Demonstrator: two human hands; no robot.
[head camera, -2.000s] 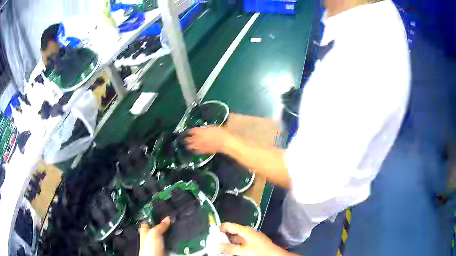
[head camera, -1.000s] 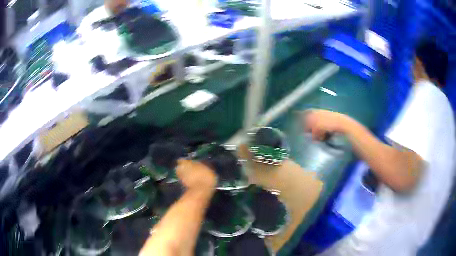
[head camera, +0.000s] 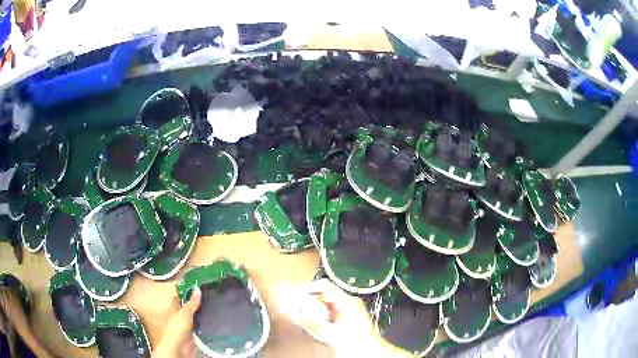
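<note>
My left hand grips the left edge of a green car body shell at the bottom centre, thumb on its rim. The shell's black interior tray faces up, its rounded end towards me. My right hand is just right of it, fingers closed around a washed-out white thing that looks like the glue bottle. The nozzle cannot be made out. The bottle and shell appear apart.
More green shells with black trays lie overlapping at left and right. A heap of black parts lies behind. There are a cardboard sheet, white plastic, a blue bin, a metal post and another person's arm.
The view has swung left from the right end of the bench. A hand was over the right-hand shells; now both my hands are low at centre, the left on a shell. The co-worker at right has mostly left view.
</note>
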